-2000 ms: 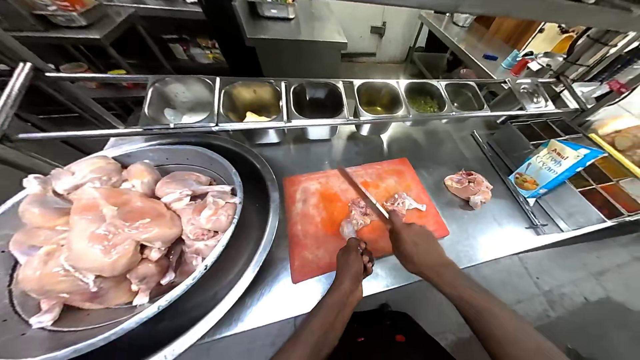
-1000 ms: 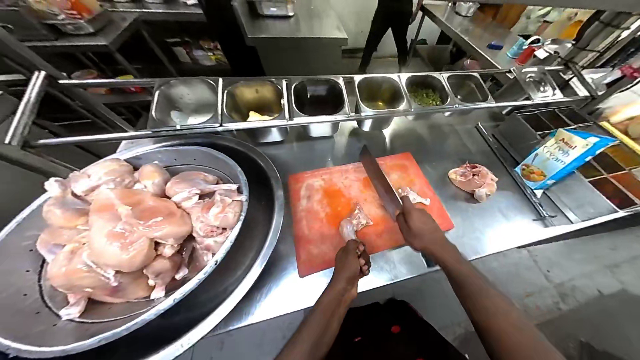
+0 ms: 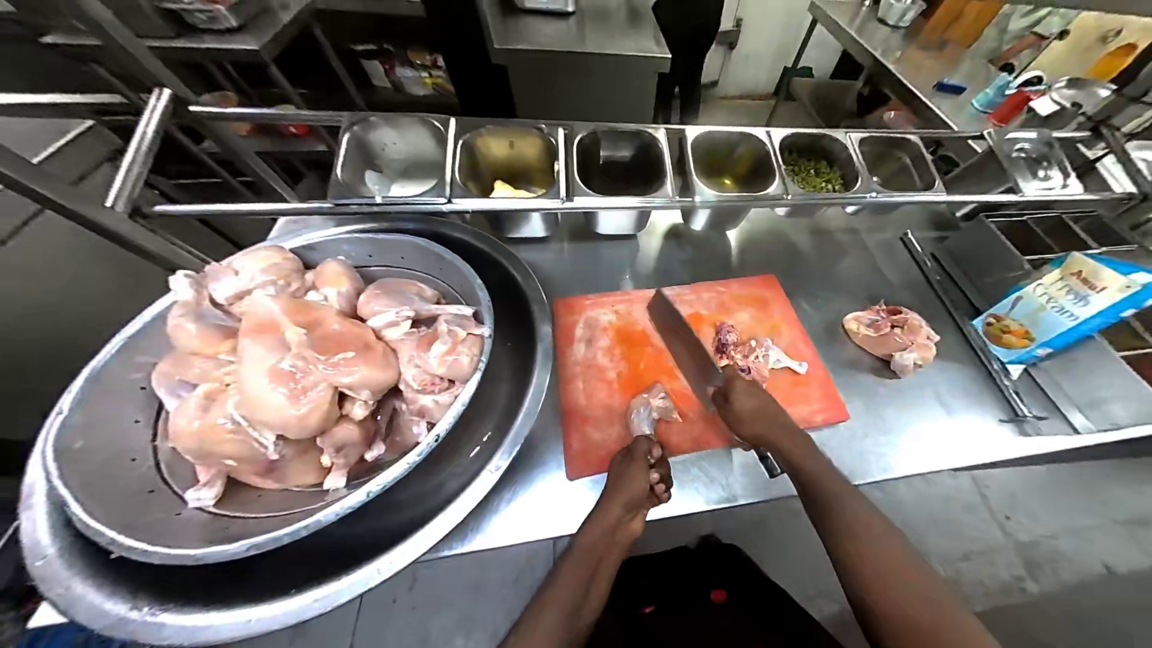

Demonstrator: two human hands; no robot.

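My left hand (image 3: 641, 474) grips the near end of a small raw chicken piece (image 3: 652, 409), which lies on a red cutting board (image 3: 598, 337). In my right hand (image 3: 751, 409) is the handle of a broad knife (image 3: 681, 346), its blade slanting up and left over the board. Beyond the right hand, raw chicken scraps with a bone (image 3: 760, 353) rest on the board. A larger raw chicken piece (image 3: 891, 338) sits on the steel counter right of the board. At left, a perforated metal bowl (image 3: 108, 432) heaped with raw chicken (image 3: 306, 360) stands in a wider round pan (image 3: 517, 360).
A rail of steel containers (image 3: 621, 166) spans the counter's far side, one holding chopped greens (image 3: 813, 171). A blue and white cream packet (image 3: 1062, 310) leans at the right by a metal bar (image 3: 967, 328) and a sectioned tray. Another person (image 3: 688, 54) stands beyond the rail.
The knife blade has swung up off the chicken piece since two seconds ago, then moved a little nearer the board's middle. Another person has come into view behind the rail. The left hand keeps its grip.
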